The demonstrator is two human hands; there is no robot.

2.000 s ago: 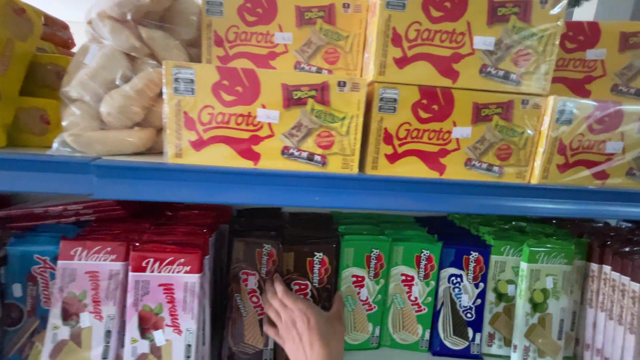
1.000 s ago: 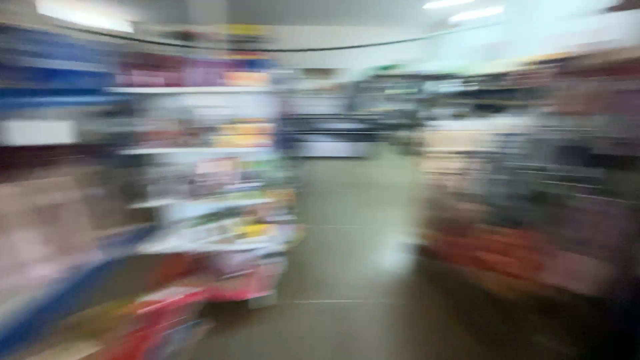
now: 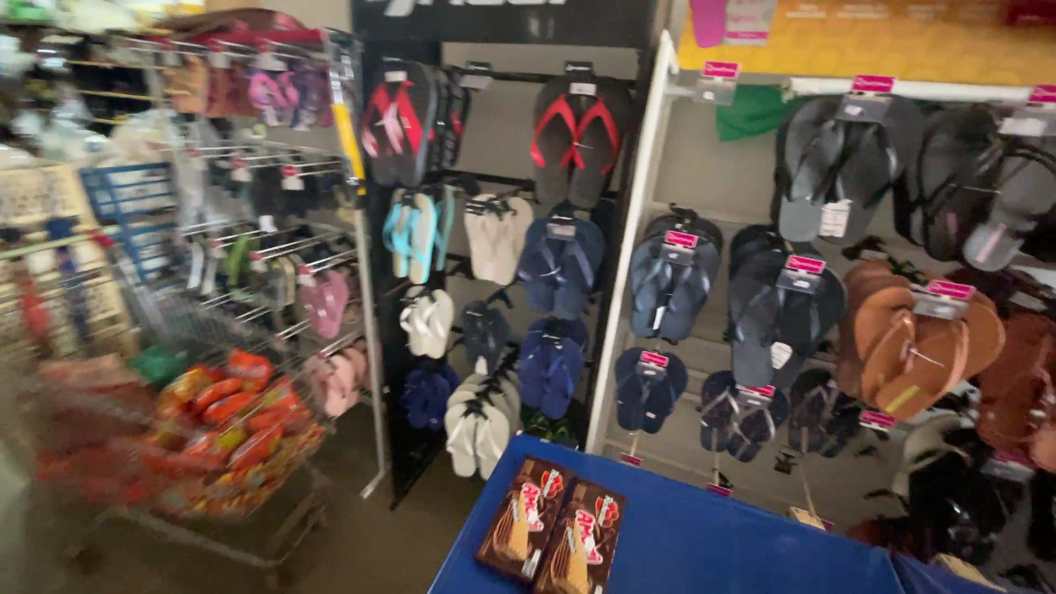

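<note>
Neither my left hand nor my right hand shows in the head view now. Two brown chocolate wafer packs lie side by side at the near left part of a blue-covered table; the left pack (image 3: pixel 526 516) touches or nearly touches the right pack (image 3: pixel 581 540). The blue table cover (image 3: pixel 701 528) fills the bottom middle of the view. What my hands hold or touch is hidden.
Racks of flip-flops stand behind the table, with black-and-red pairs (image 3: pixel 576 136) and brown pairs (image 3: pixel 916 346). A shopping cart (image 3: pixel 190 536) piled with orange packets (image 3: pixel 239 412) is at the left, beside a wire rack of sandals (image 3: pixel 322 301).
The view has swung far from the shelf of wafers, past an aisle, to the flip-flop racks and blue table. The hand that touched brown wafer packs on the shelf is out of view.
</note>
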